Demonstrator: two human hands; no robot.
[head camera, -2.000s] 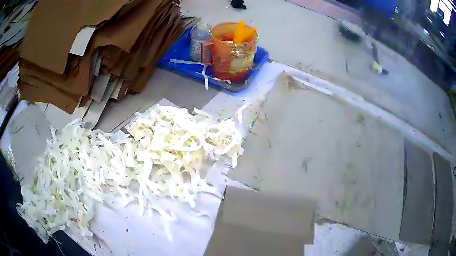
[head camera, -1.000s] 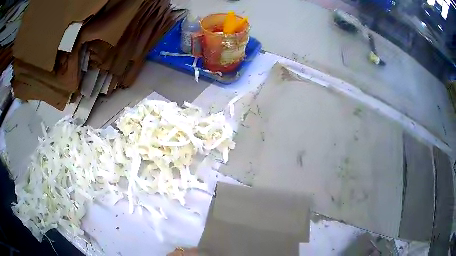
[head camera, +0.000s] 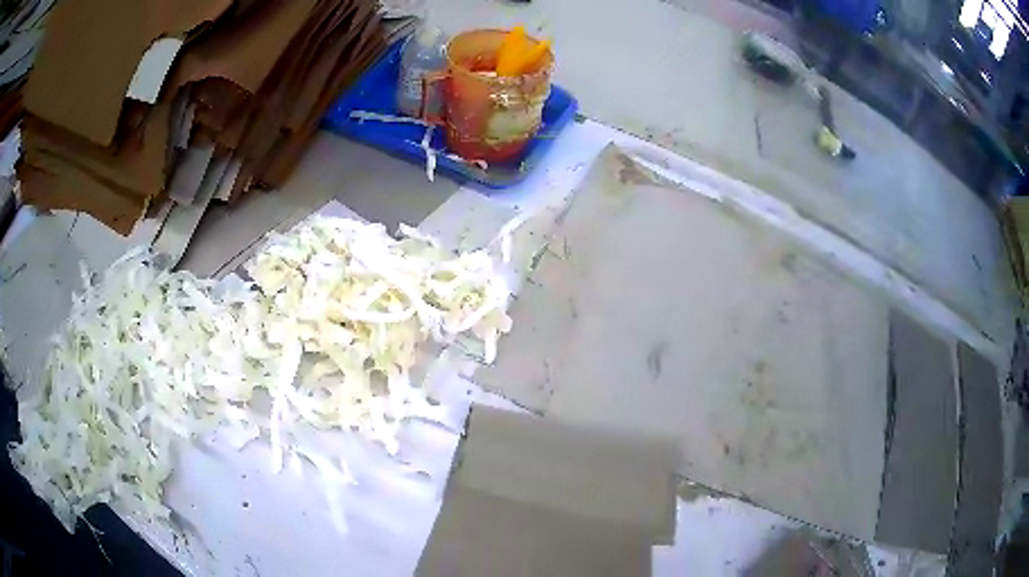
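Observation:
Neither of my hands is in the picture. A small grey-brown board (head camera: 553, 490) lies nearest in front of me at the bottom centre, its lower part cut off by the frame edge. A tangled heap of pale strips (head camera: 339, 304) lies to its left, whiter at the left and creamier at the right. A white paper sheet (head camera: 282, 524) lies under the strips and beside the board. A large stained grey base board (head camera: 722, 338) lies beyond and right of the small board.
Brown leather panels (head camera: 85, 79) are stacked at the upper left. A blue tray (head camera: 513, 169) holds an orange pot (head camera: 491, 113) with yellow-orange pieces sticking out and a clear bottle (head camera: 422, 73). A blurred tool (head camera: 829, 141) with a yellowish end lies across the table.
The view has shifted slightly, so the things sit a little further left. A bit of a hand at the bottom edge one second ago is now out of the picture.

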